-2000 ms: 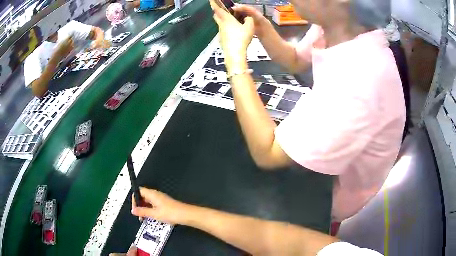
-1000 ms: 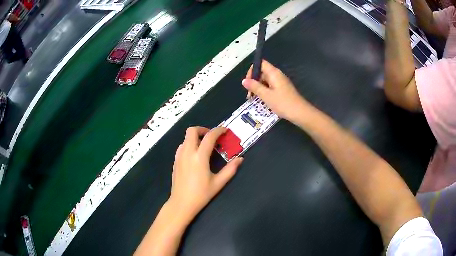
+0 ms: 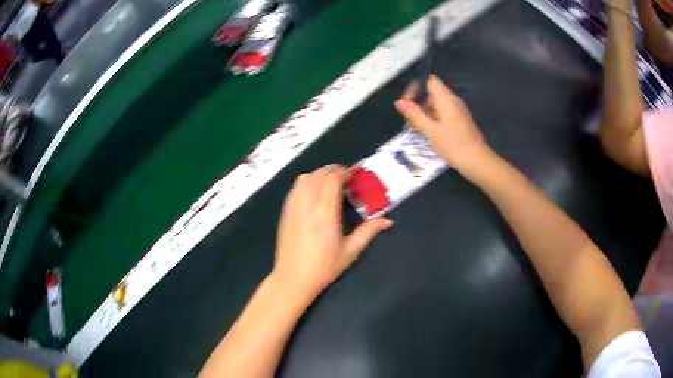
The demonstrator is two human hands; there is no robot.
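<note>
A flat white keypad phone board (image 3: 398,168) with a red patch at its near-left end lies on the dark bench, slightly blurred. My left hand (image 3: 313,221) holds its red end, with the fingers at the upper edge and the thumb at the lower edge. My right hand (image 3: 450,125) is at the far end of the board and grips slim black tweezers (image 3: 432,48) like a pen, pointing upward. The lower tip of the tweezers is hidden by the fingers and blur.
Two units (image 3: 260,40) lie together on the green conveyor belt (image 3: 170,125), another (image 3: 55,303) at lower left. The chipped white rail (image 3: 221,193) carries a yellow-orange scrap (image 3: 120,295). A person's arm (image 3: 622,88) is at right. A yellow object (image 3: 33,369) shows at lower left.
Over the last second, both hands and the board have shifted a little right and up in view. The fingers of my left hand have moved off the red patch to its edges. The belt units appear farther right and higher.
</note>
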